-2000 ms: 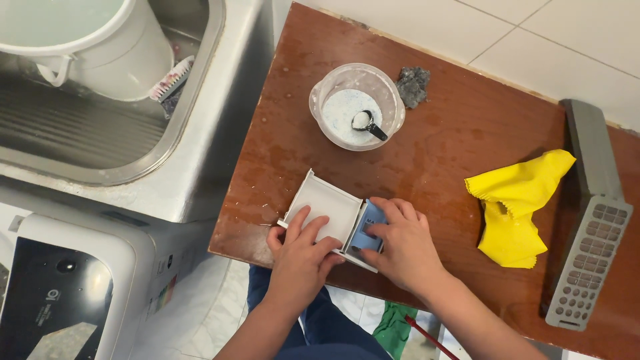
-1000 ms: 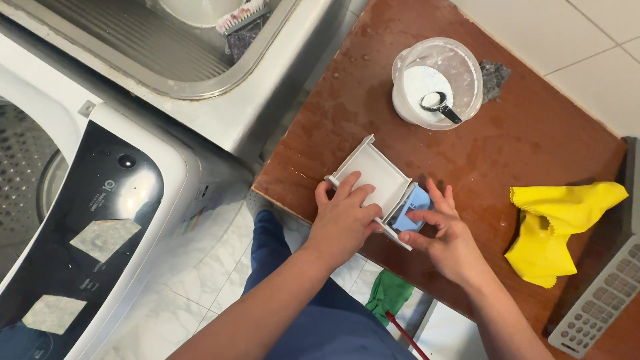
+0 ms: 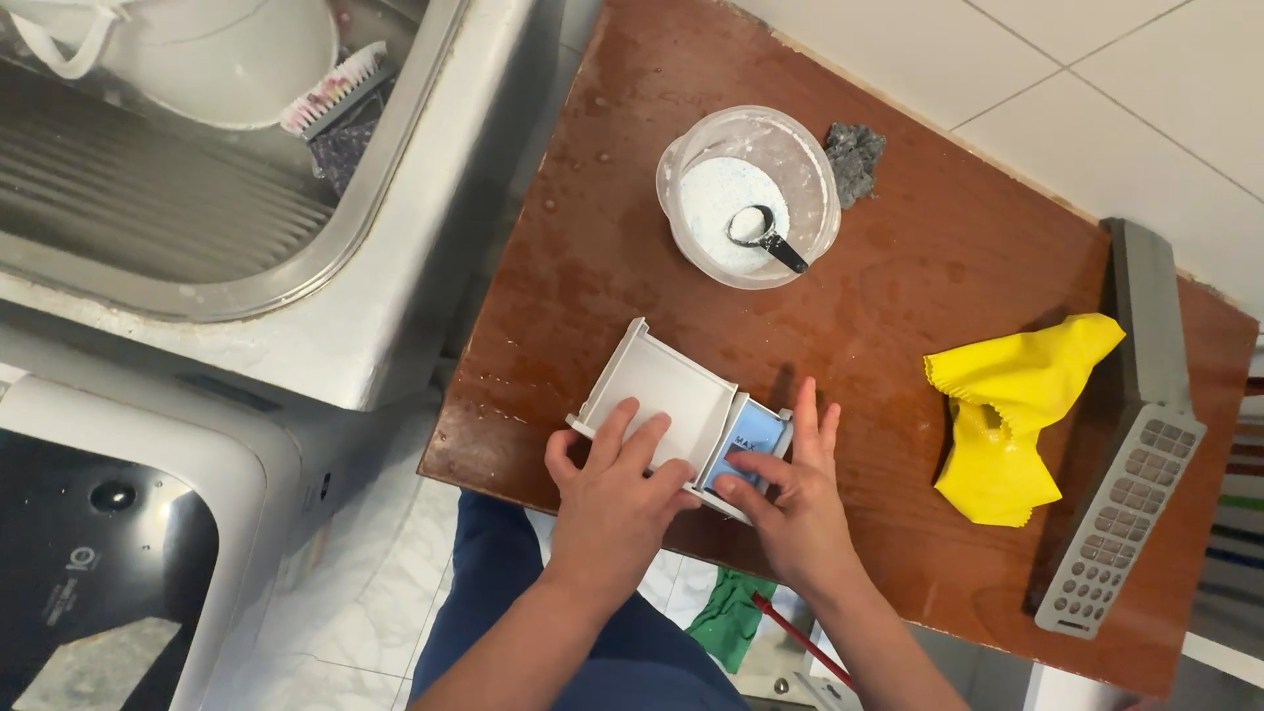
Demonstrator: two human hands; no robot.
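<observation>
A white plastic detergent drawer (image 3: pixel 671 380) lies near the front edge of the wooden table. My left hand (image 3: pixel 612 494) grips its near side, fingers spread over the white compartment. The thumb and index finger of my right hand (image 3: pixel 795 494) pinch at the blue insert (image 3: pixel 752 433) in the drawer's right compartment; its other fingers stick up. Beyond the drawer stands a clear plastic tub (image 3: pixel 681 212) of white powder with a black measuring scoop (image 3: pixel 780 249) in it. A crumpled grey scouring pad (image 3: pixel 855 158) sits beside the tub.
Yellow rubber gloves (image 3: pixel 1002 444) lie at the right, next to a grey plastic slotted box (image 3: pixel 1116 523). At the left are a steel sink (image 3: pixel 148 178) with a white bucket (image 3: pixel 237 59) and a scrub brush (image 3: pixel 336 89), and a washing machine (image 3: pixel 247 474) below. A green cloth (image 3: pixel 731 617) is below the table.
The fingers of my right hand have shifted on the blue insert, while my left hand stays on the drawer. The view has swung round and back.
</observation>
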